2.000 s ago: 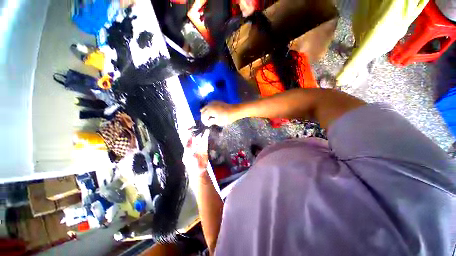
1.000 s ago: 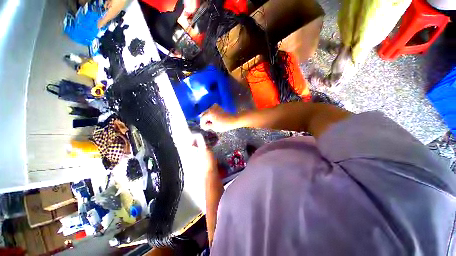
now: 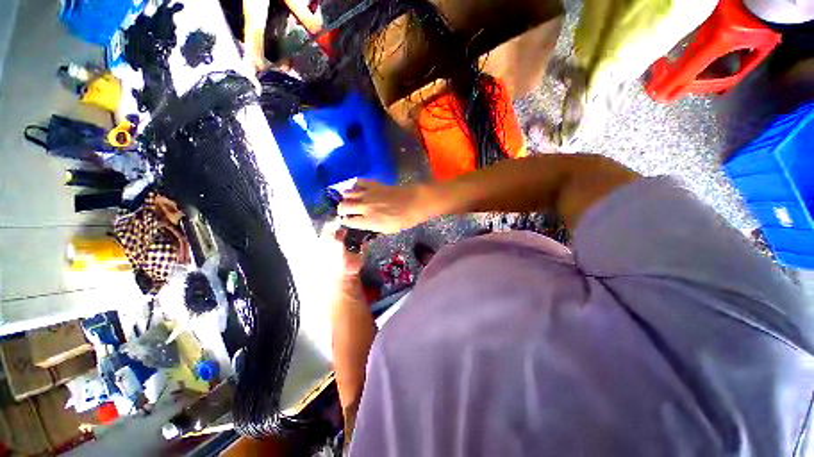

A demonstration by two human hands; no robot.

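My right hand (image 3: pixel 379 207) reaches in from the right over the bench edge, fingers bent, with a small dark shape at its fingertips; its grip is unclear. My left hand (image 3: pixel 344 259), washed out by glare, is just below it, closed on a small dark piece (image 3: pixel 356 239) between the hands. The hands almost touch. A thick heap of long black cables (image 3: pixel 254 250) lies along the white bench (image 3: pixel 312 330) to their left, its loose ends at the near end.
A blue stool or bin (image 3: pixel 335 147) stands beyond my hands. An orange stool (image 3: pixel 446 138) and cardboard carton (image 3: pixel 527 58) carry black cables. Small dark piles (image 3: pixel 198 47) lie at the far bench end, near another person's arm (image 3: pixel 255 31). A red stool (image 3: pixel 714 54) and blue bin (image 3: pixel 776 183) stand right.
The view has shifted, moving the bench and cables left in the picture. My hands have come closer together. Another person's arm now reaches to the bench edge beside the far cables.
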